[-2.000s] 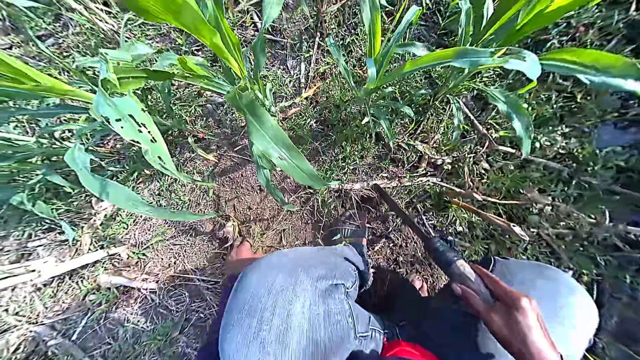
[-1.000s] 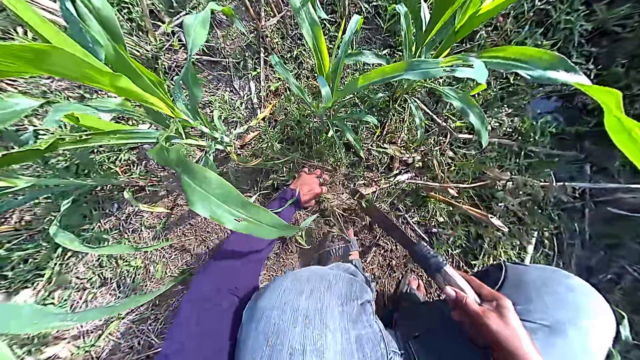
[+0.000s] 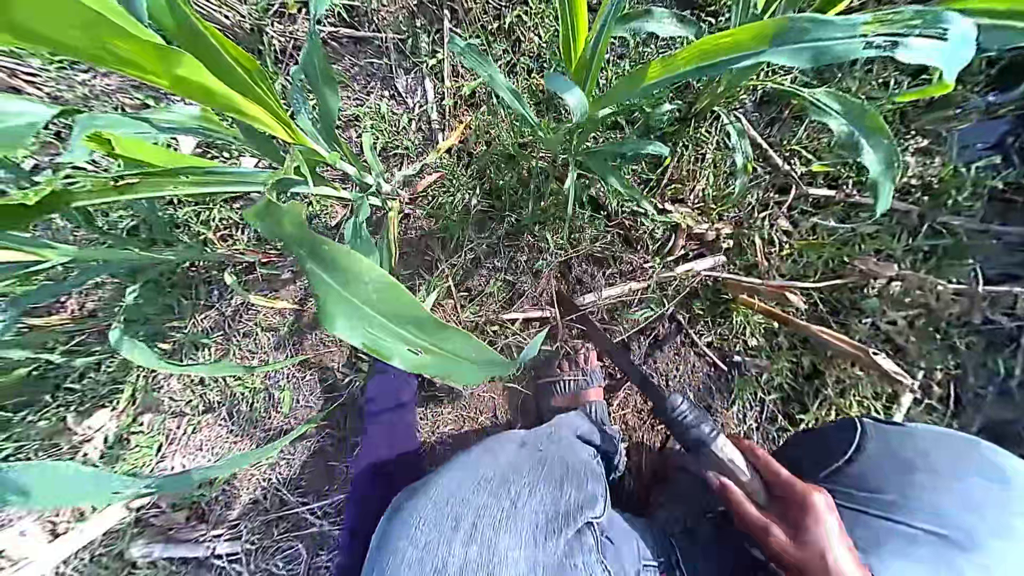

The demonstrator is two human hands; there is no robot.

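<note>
My right hand (image 3: 788, 508) is closed around the pale handle of a long dark-bladed knife (image 3: 612, 348), low at the right. Its blade slants up and left, the tip down in the short grass and dry stalks in front of my foot. A purple sleeve (image 3: 384, 448) covers my left arm, which reaches forward at the left of my knee. A broad maize leaf (image 3: 384, 316) lies over the end of that sleeve, so my left hand is hidden.
Young maize plants stand at the left (image 3: 352, 176) and ahead (image 3: 580, 120). Dry stalks (image 3: 824, 336) lie on the weeds at the right. My sandalled foot (image 3: 576, 380) is close to the blade, between my jeans-covered knees (image 3: 496, 496).
My left hand, bare on the ground near the blade tip a second ago, has gone out of sight behind the leaf. My right hand still holds the knife.
</note>
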